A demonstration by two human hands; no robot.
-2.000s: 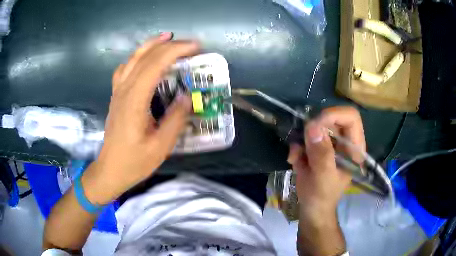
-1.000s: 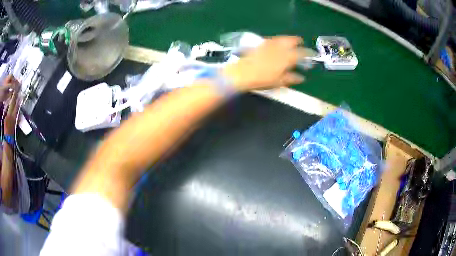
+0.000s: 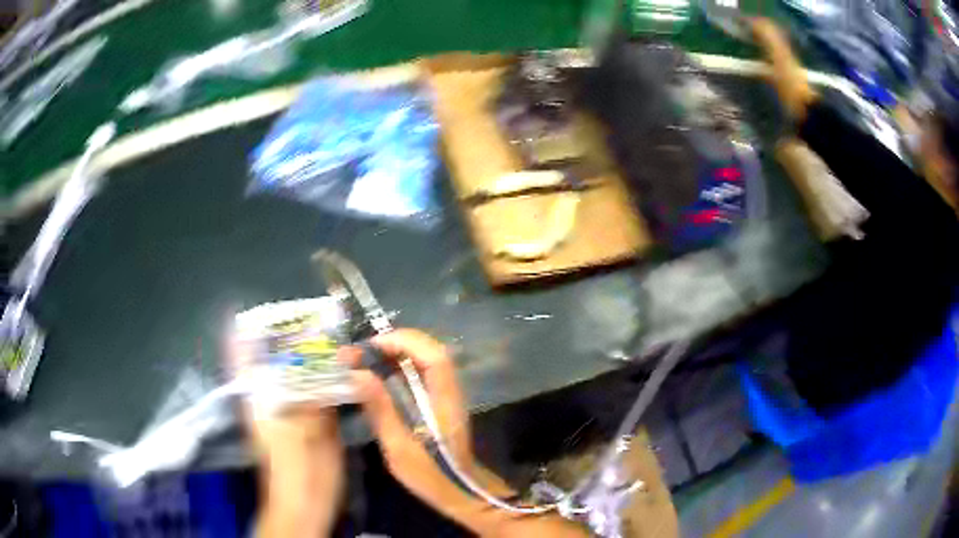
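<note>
The whole picture is blurred. A white power strip housing [image 3: 300, 347] lies face up at lower left centre, with blurred yellow, green and blue parts inside. My left hand [image 3: 297, 447] holds it at its near edge; the fingers are mostly hidden. My right hand [image 3: 415, 420] grips the dark soldering iron [image 3: 368, 321] just right of the housing. The iron points up and left, past the housing's upper right corner. A pale cable curves down from it. A white cord in a clear bag [image 3: 168, 431] runs left from the housing.
A bag of blue varistors [image 3: 347, 147] lies beyond the housing. Right of it, an open carton [image 3: 484, 236] holds cream-handled cutters [image 3: 526, 221]. A black box [image 3: 652, 126] stands beside it. Another person's dark sleeve [image 3: 894, 252] is at right. Another housing [image 3: 21, 352] is at the left edge.
The view has swung right. My left hand, stretched out over the green belt one second ago, is now at a housing near me. My right hand, out of view then, shows again with the iron.
</note>
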